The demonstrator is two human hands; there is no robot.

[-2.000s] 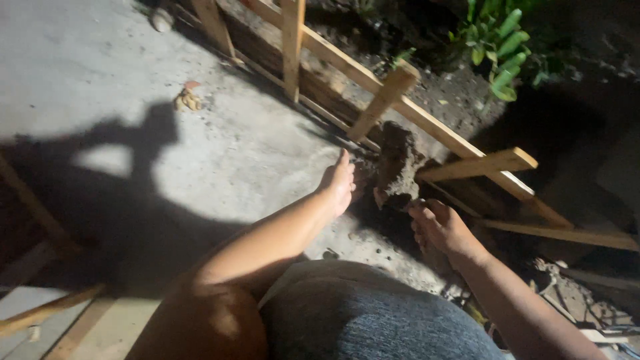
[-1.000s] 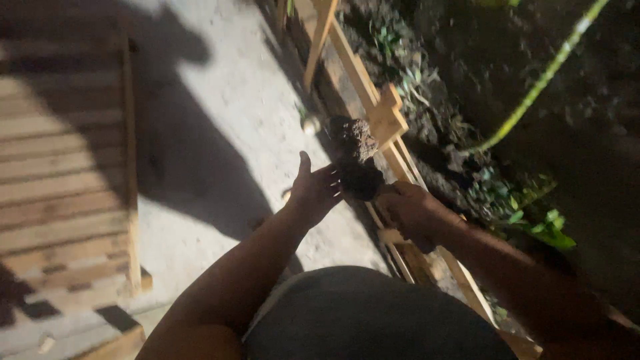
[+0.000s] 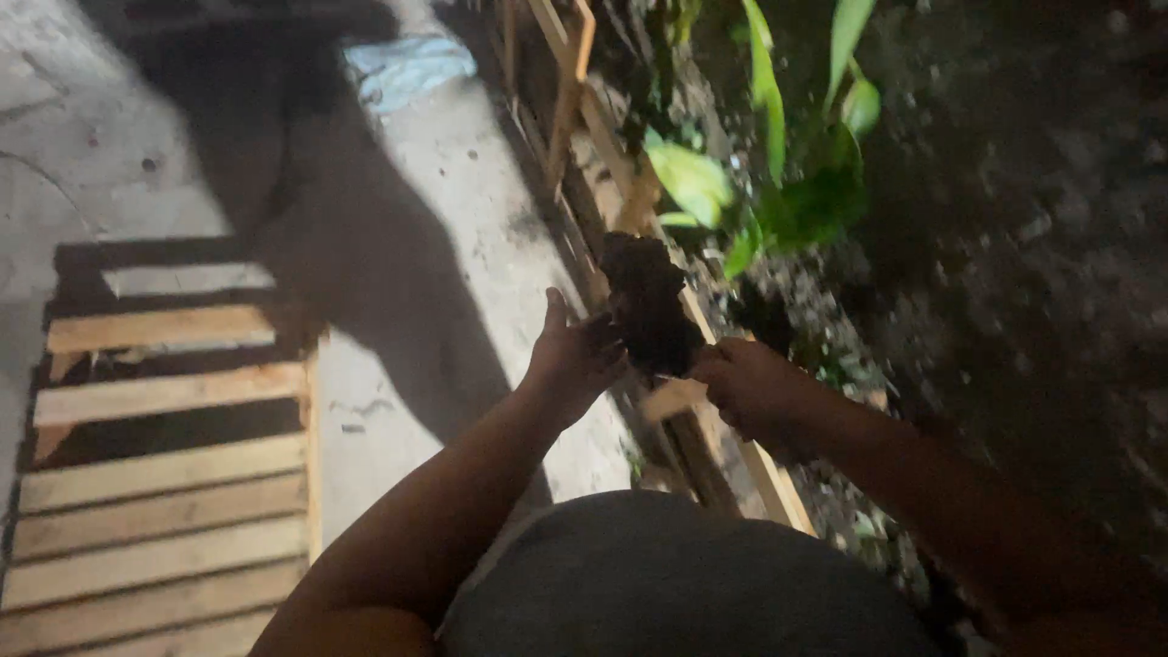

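Observation:
A dark, lumpy mass that looks like soil or wet mortar (image 3: 646, 297) sits in front of me, in shadow, on a tool whose blade it covers. My right hand (image 3: 744, 383) is closed at the near end of this load, around what seems to be the tool's handle; the fingers hide most of it. My left hand (image 3: 577, 360) is spread with the thumb up, its fingertips beside or touching the left side of the mass. Beneath both hands runs a wooden frame (image 3: 780, 493) of long boards.
Slatted wooden pallet (image 3: 164, 465) on the concrete floor (image 3: 392, 456) at the left. A pale blue sheet or bag (image 3: 411, 68) lies farther off. Upright wooden pieces (image 3: 566, 109) rise along the frame. Green leafy plants (image 3: 693, 182) and dark ground border it at the right.
The view has swung, bringing the slatted pallet and then the blue sheet into sight. The dark mass stays at my right hand, with the left hand close beside it throughout.

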